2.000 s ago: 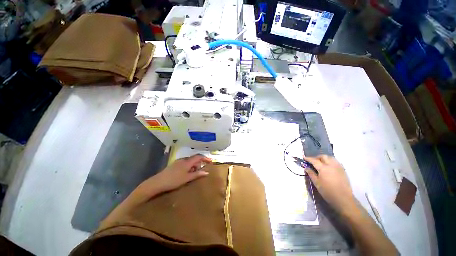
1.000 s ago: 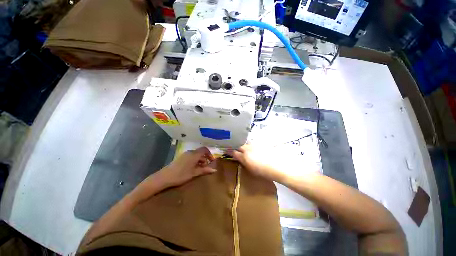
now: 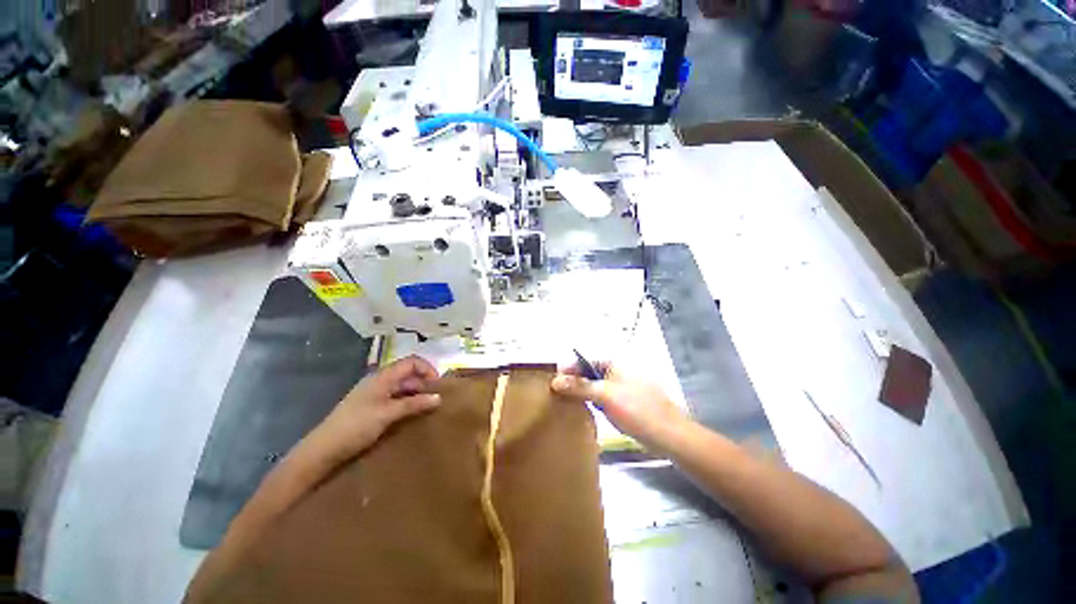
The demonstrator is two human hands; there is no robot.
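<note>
The brown bag panel (image 3: 413, 496) lies in front of the machine head, with a pale tape strip (image 3: 492, 472) running down it. My left hand (image 3: 395, 395) pinches the panel's far edge at the left. My right hand (image 3: 608, 395) is at the panel's far right corner, thumb and finger on the edge. Dark thread snips (image 3: 588, 367) stick out of the right hand. The white template (image 3: 602, 313) shows beyond the panel under the machine head (image 3: 407, 277).
Folded brown panels (image 3: 201, 177) are at back left. A control screen (image 3: 609, 71) stands behind the machine. A dark brown patch piece (image 3: 906, 383) and a thin pale-handled tool (image 3: 840, 437) lie at right. A blue air hose (image 3: 496, 125) curves over the head.
My right hand came from the plate at right to the panel's far edge, then moved right along it to the corner, with the snips. The camera view has shifted.
</note>
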